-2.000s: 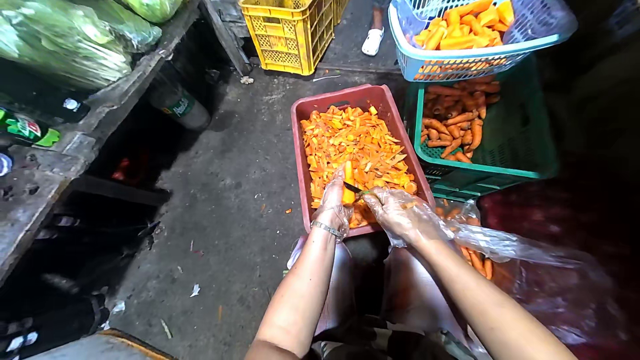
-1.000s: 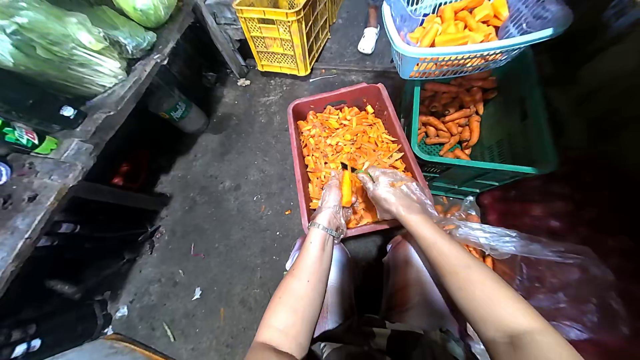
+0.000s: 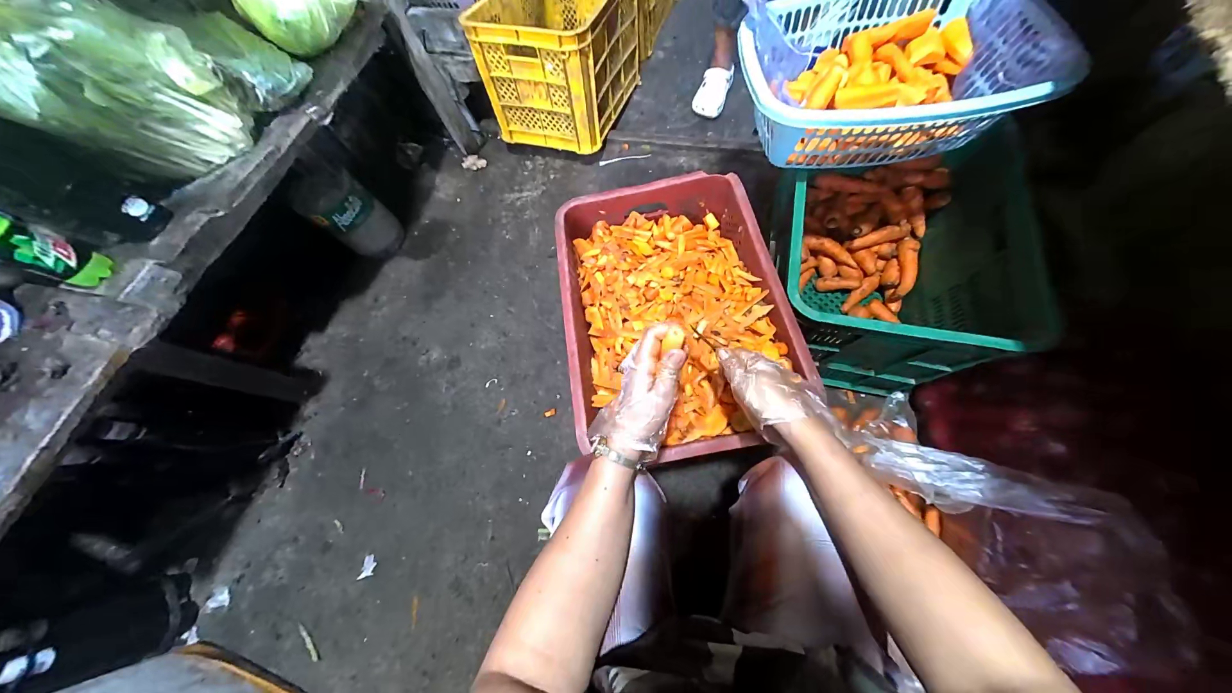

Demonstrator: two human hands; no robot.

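Note:
My left hand (image 3: 647, 390), in a clear plastic glove, holds a carrot (image 3: 673, 339) over a red plastic crate (image 3: 570, 318). My right hand (image 3: 767, 390), gloved too, is closed on a knife (image 3: 705, 337) whose dark blade points toward the carrot; its handle is hidden in the fingers. Cut carrot pieces (image 3: 664, 274) and peelings fill much of the crate between my knees. To the right, whole carrots (image 3: 876, 255) lie in a green plastic crate (image 3: 914, 337). Peeled carrots (image 3: 881, 72) sit in a light blue basket (image 3: 924, 114) resting over the green crate's back.
A yellow crate (image 3: 544, 82) stands at the back, near a person's foot in a white shoe (image 3: 713, 91). A wooden bench (image 3: 207, 217) on the left carries bagged leafy vegetables (image 3: 125, 87) and a green bottle (image 3: 48, 252). A clear plastic bag (image 3: 1049, 539) with carrots lies at right.
The carrot was upright and longer in view between my hands; now mainly its end shows at my left fingertips. Both hands remain over the red crate.

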